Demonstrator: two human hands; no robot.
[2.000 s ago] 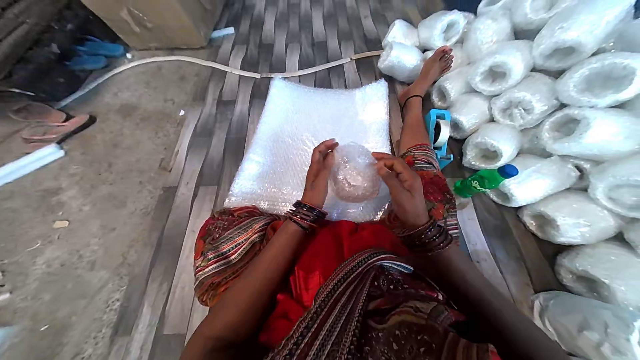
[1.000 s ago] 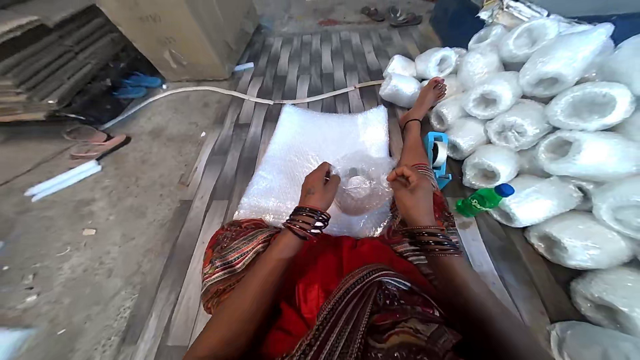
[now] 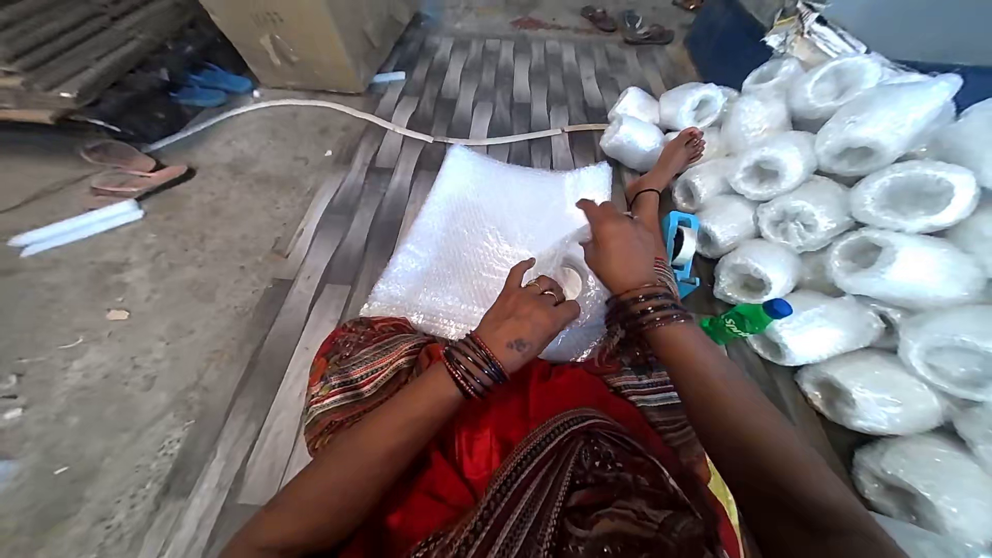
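A round item in bubble wrap, with a circular opening at its top, sits in my lap at the near right part of a stack of bubble wrap sheets. My left hand lies on the left side of the wrapped item, its fingers bent at the rim of the opening. My right hand is at the item's upper right, its fingers at the loose film edge; the fingertips are partly hidden. Right of my right hand stands a blue tape dispenser with a roll of tape.
Many bubble-wrapped items are piled on the right. A green bottle with a blue cap lies beside them. A pale strip crosses the patterned mat beyond the sheets. A cardboard box, blue slippers and pink sandals are farther off.
My hands were on opposite sides of the wrapped item; now my left hand has come over its left side and my right hand reaches farther forward at its upper right.
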